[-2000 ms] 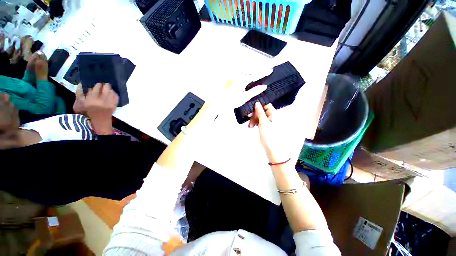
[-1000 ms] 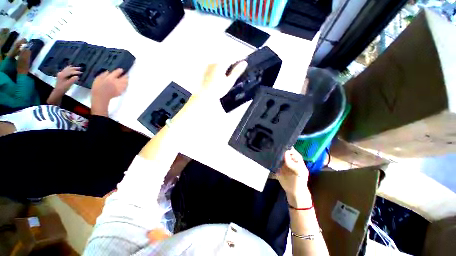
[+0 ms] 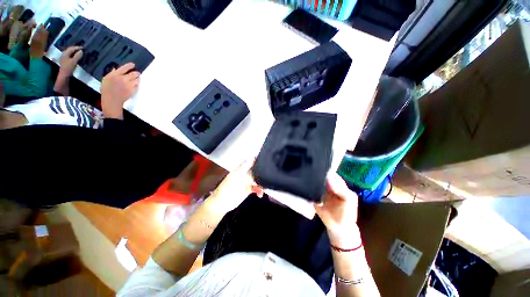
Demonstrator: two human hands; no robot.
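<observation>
A black insert tray (image 3: pixel 295 154) is held between my two hands over the table's front edge, its recessed face up. My left hand (image 3: pixel 235 188) is at its lower left edge. My right hand (image 3: pixel 340 203) grips its lower right corner; fingers under the tray are hidden. Another insert tray, or a small stack (image 3: pixel 212 116), lies on the white worktable (image 3: pixel 250 43) to the left. A thick black tray stack (image 3: pixel 308 78) stands just behind the held tray, its ridged side showing.
A smartphone (image 3: pixel 310 26) lies behind the stack, near a blue basket (image 3: pixel 343 8). Another black stack (image 3: pixel 200 10) is at the back. A bin (image 3: pixel 389 125) and cartons (image 3: pixel 471 110) stand right. At left, a person's hand (image 3: pixel 120 84) rests on black trays (image 3: pixel 99 49).
My left hand has moved from the stack down to the held tray, which my right hand had brought forward from the stack. The tray is turned and nearer the table's front edge.
</observation>
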